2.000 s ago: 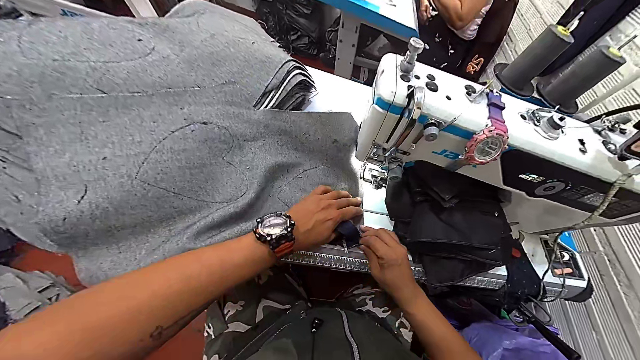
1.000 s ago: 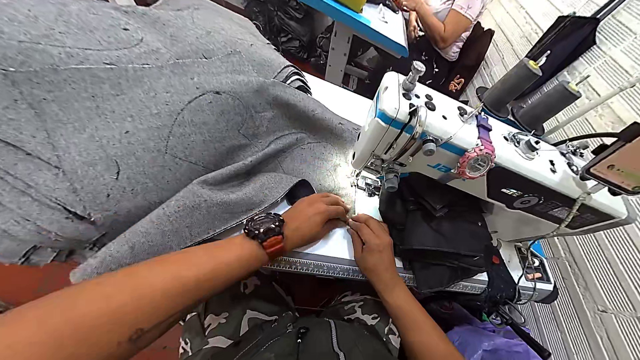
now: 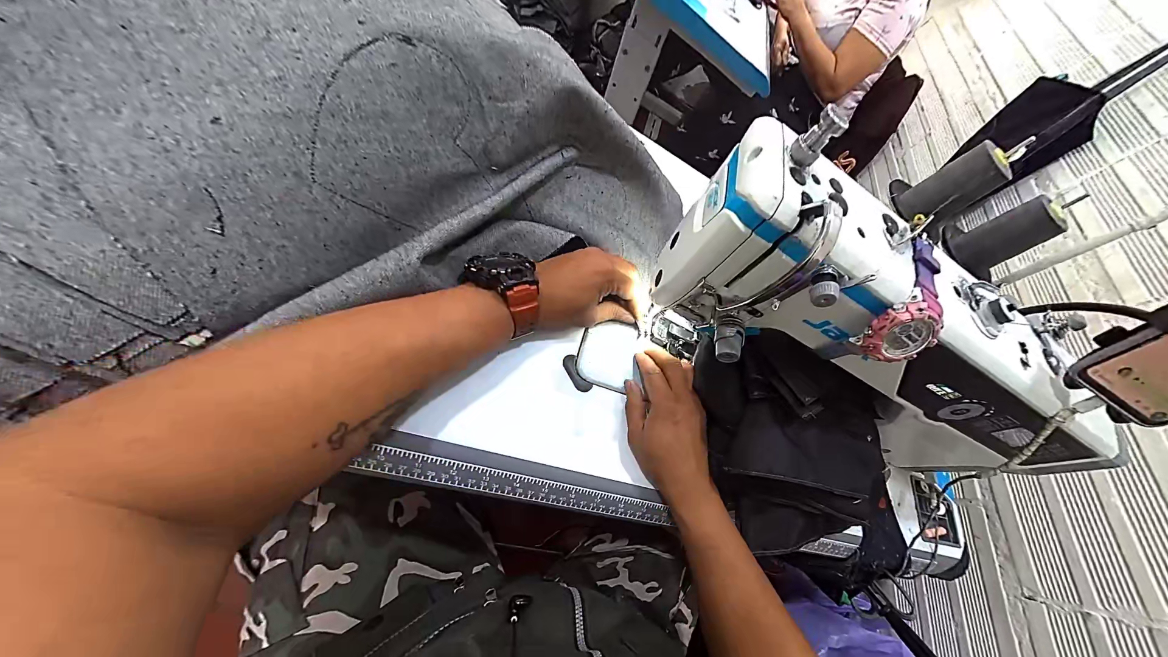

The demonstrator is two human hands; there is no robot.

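Under the bright lamp of a white and blue industrial sewing machine (image 3: 785, 237), my left hand (image 3: 589, 287) lies at the edge of a large grey fabric (image 3: 411, 137) marked with drawn curves. Its fingertips are beside the presser foot (image 3: 675, 333); glare hides whether they pinch anything. My right hand (image 3: 668, 411) rests in front of the foot, its fingertips on the machine bed by the metal plate (image 3: 609, 356); I cannot tell whether cloth is under them. Folded black fabric (image 3: 794, 438) lies just right of my right hand.
A measuring tape strip (image 3: 529, 488) runs along the table's front edge. A pink and purple wristwatch (image 3: 903, 328) is strapped round the machine arm, with thread cones (image 3: 1004, 233) behind. A phone (image 3: 1127, 374) is at the right. Another person (image 3: 835, 55) sits at a table beyond.
Both hands have moved from the table's front edge up to the presser foot. The grey fabric's near part has shifted back, baring the white table in front.
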